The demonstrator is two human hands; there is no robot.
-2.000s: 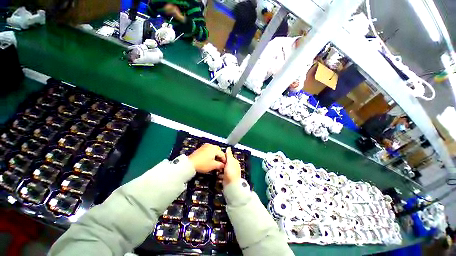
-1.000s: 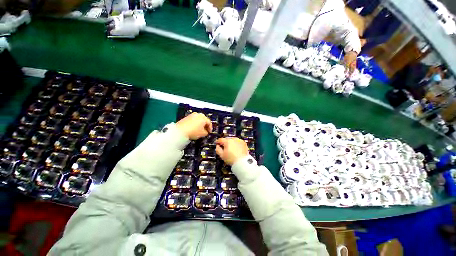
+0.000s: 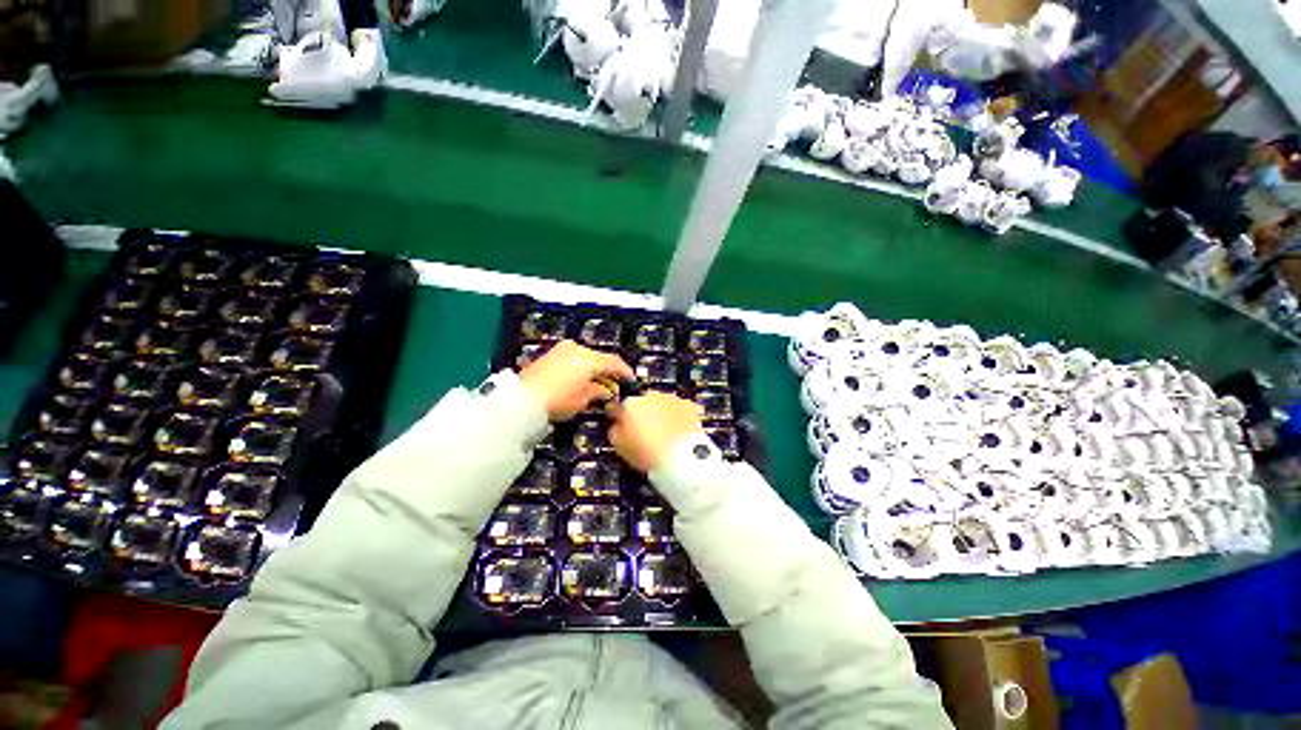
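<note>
A black blister tray (image 3: 492, 599) lies in front of me, with a dark camera board module (image 3: 595, 523) in each pocket that I can see. My left hand (image 3: 574, 381) and my right hand (image 3: 655, 429) meet over the middle rows of this tray. The fingertips of both hands are close together around a small dark and yellowish piece (image 3: 614, 395), mostly hidden by the fingers. It looks pinched by the left fingertips. Whether the right fingertips grip it too cannot be told. The pockets under both hands are hidden.
Another black tray (image 3: 388, 307) with modules lies at left. White camera housings (image 3: 985, 442) stand packed in rows at right. A metal post (image 3: 721, 214) rises behind the middle tray by a white strip. More white parts lie across the bench. A cardboard box (image 3: 999, 670) is below the edge.
The view has shifted and tilted down. My hands were together at the tray's far part, then apart, and are now together again over the middle rows. The other person's arm at the far bench is gone.
</note>
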